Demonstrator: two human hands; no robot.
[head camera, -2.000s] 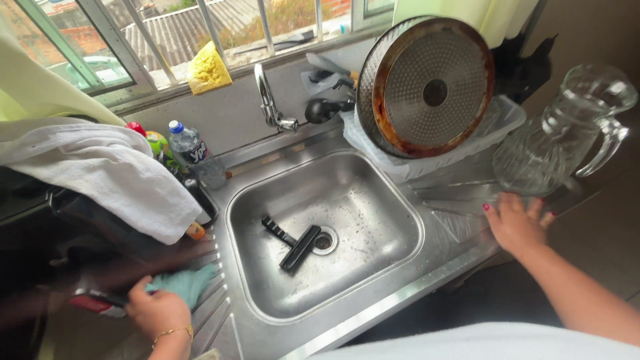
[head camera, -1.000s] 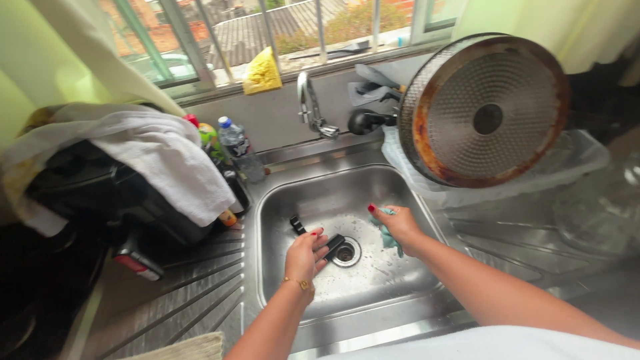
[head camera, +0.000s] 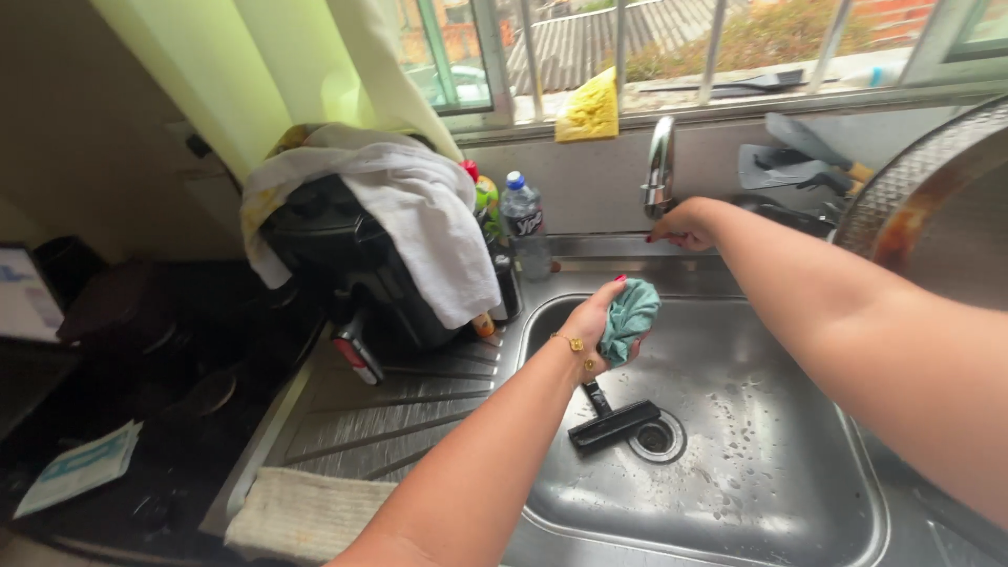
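My left hand (head camera: 602, 327) holds a crumpled green cloth (head camera: 630, 319) over the left part of the stainless steel sink (head camera: 772, 472). Beneath it, a black squeegee (head camera: 613, 425) lies in the basin beside the drain (head camera: 656, 437). My right hand (head camera: 685, 224) is at the base of the chrome faucet (head camera: 660, 169); its fingers are partly hidden, so whether they grip the faucet is unclear. No water stream shows from the spout.
A black air fryer (head camera: 354, 268) draped with a white towel (head camera: 425, 228) stands left, beside a plastic bottle (head camera: 526, 220). A yellow sponge cloth (head camera: 591, 110) hangs at the window. Right are spatulas (head camera: 780, 165) and a large round pan (head camera: 906, 181). A folded cloth (head camera: 307, 512) lies front left.
My right hand has moved from over the basin to the faucet base. The green cloth, in my right hand one second ago, is now in my left. The view has shifted left.
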